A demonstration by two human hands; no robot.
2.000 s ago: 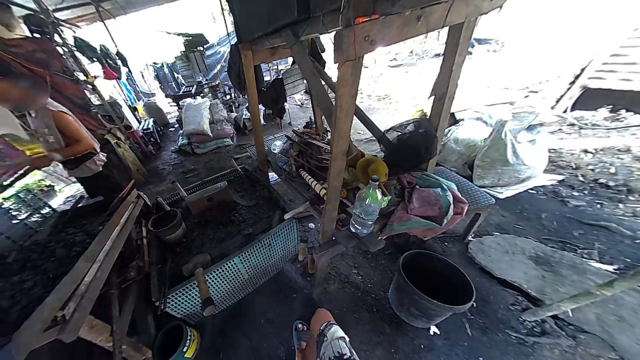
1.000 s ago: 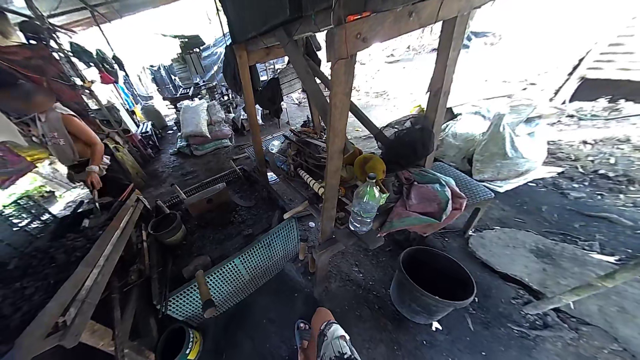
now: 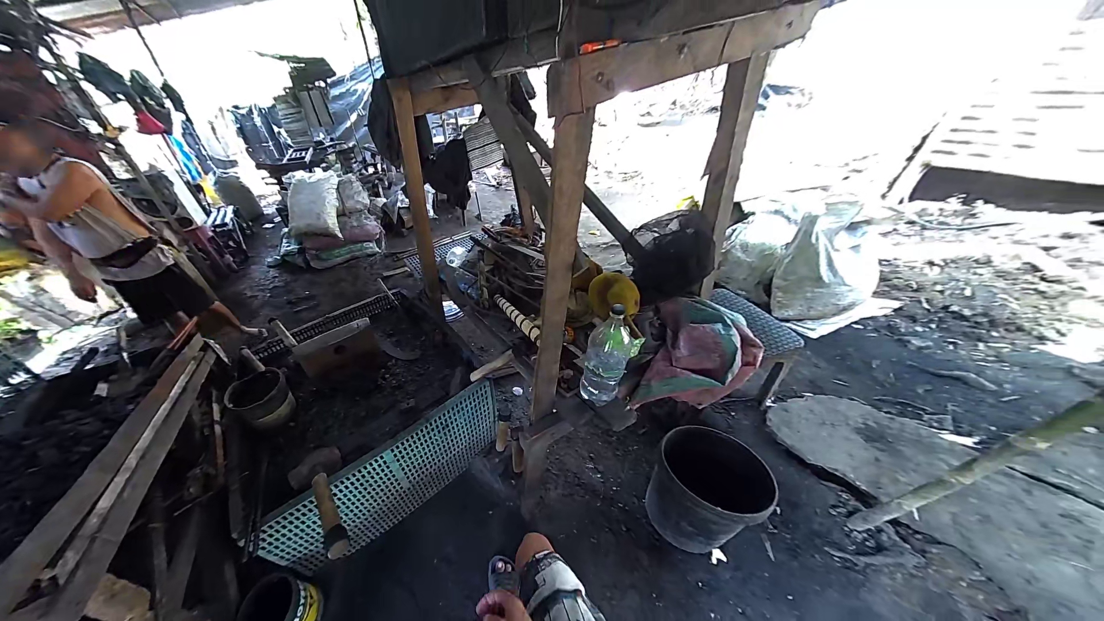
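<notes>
What looks like my left hand [image 3: 502,606] shows only in part at the bottom edge, with its fingers curled, beside my leg in patterned shorts and above my sandalled foot [image 3: 503,573]. Whether it holds anything is hidden. My right hand is out of view. A hammer [image 3: 326,509] with a wooden handle rests on a green perforated plastic panel [image 3: 397,470] ahead and to the left. To the right stands a black plastic bucket [image 3: 711,492]. Beyond it, by the wooden post, are a clear plastic bottle [image 3: 607,358] holding liquid and a crumpled red and green sack [image 3: 699,349].
Wooden planks [image 3: 129,466] slope at the left beside a small bucket [image 3: 260,398]. A wooden post [image 3: 561,259] rises in front of me. Another person [image 3: 103,233] stands at the far left. A concrete slab [image 3: 931,483] and a bamboo pole [image 3: 992,457] lie at right.
A hand has come into view at the bottom edge. The person at the left, bent lower a second ago, now stands more upright with an arm raised toward the upper body.
</notes>
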